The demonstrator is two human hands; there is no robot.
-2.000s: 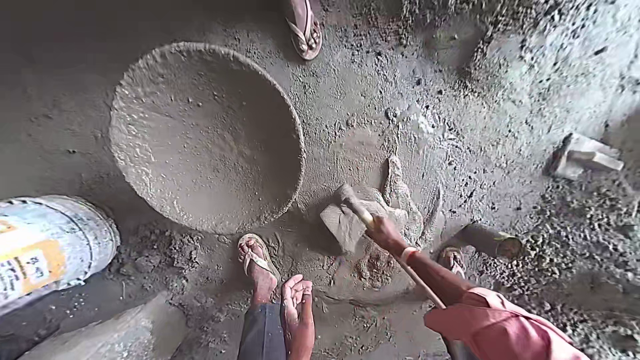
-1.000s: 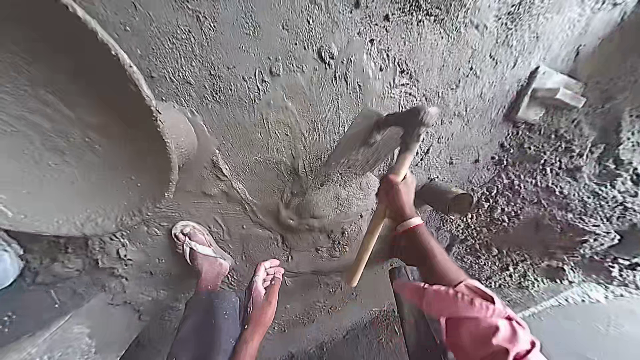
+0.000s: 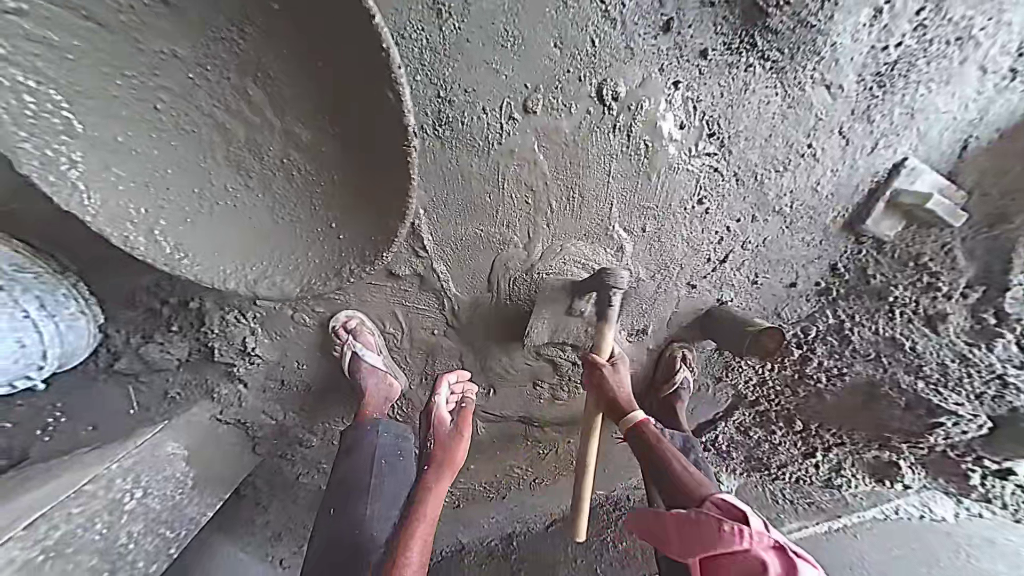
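My right hand [image 3: 608, 386] grips the wooden handle of a hoe [image 3: 589, 448] near its head. The hoe's flat metal blade [image 3: 552, 314] rests in wet grey mortar [image 3: 572, 258] on the ground between my feet. My left hand [image 3: 450, 416] hangs empty beside my left leg, palm partly up, fingers loosely curled and apart from the thumb. At the upper left is a large round pan [image 3: 240, 152] coated with mortar.
A metal cylinder [image 3: 744, 332] lies beside my right foot. A mortar-covered block with a handle-like top [image 3: 912, 200] is at the right, near rough rubble [image 3: 880, 360]. A bucket [image 3: 44, 312] lies at the left edge, above a slab [image 3: 120, 496].
The hoe, raised with its head away from the ground mortar a second ago, is now lower, its blade in the mortar. My left hand stays empty. The view has shifted.
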